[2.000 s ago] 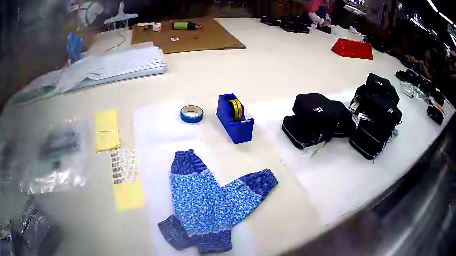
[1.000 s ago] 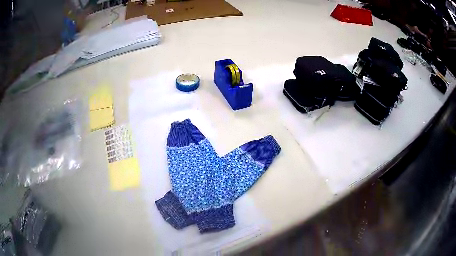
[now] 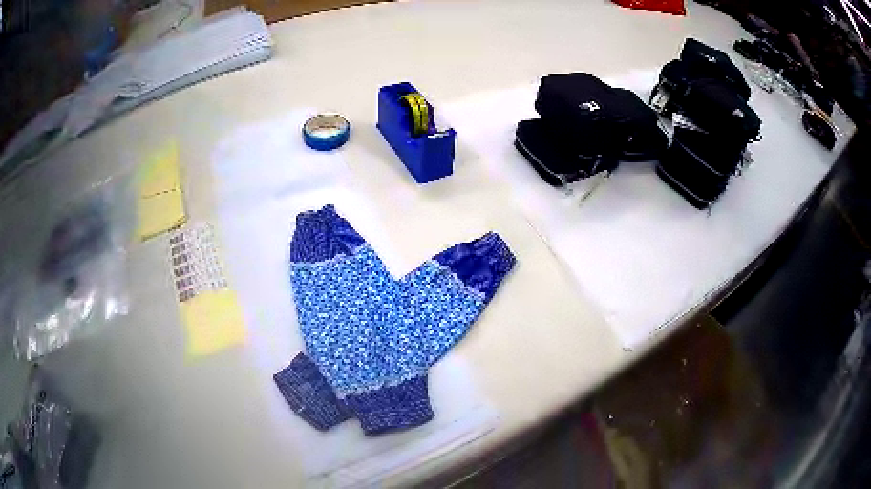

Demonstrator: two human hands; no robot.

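Two blue patterned sleeve covers (image 3: 358, 320) with darker cuffs lie flat on the table, one overlapping the other, partly on white paper sheets. A blue tape dispenser (image 3: 416, 143) with a yellow roll stands behind them. A loose tape roll (image 3: 327, 132) with a blue rim lies to its left. Black zip pouches (image 3: 587, 119) are stacked in two piles at the right. Neither my left hand nor my right hand is in view.
Yellow slips (image 3: 160, 194) and a barcode sticker sheet (image 3: 197, 263) lie at the left, beside clear polybags (image 3: 81, 253). A flat white stack (image 3: 191, 62) is at the back left. The table's edge (image 3: 563, 406) curves along the right front. A red item (image 3: 654, 5) is at the top.
The view has tilted down and shifted, so the table's things appear higher in the picture and, lately, further left. The things keep their places relative to each other.
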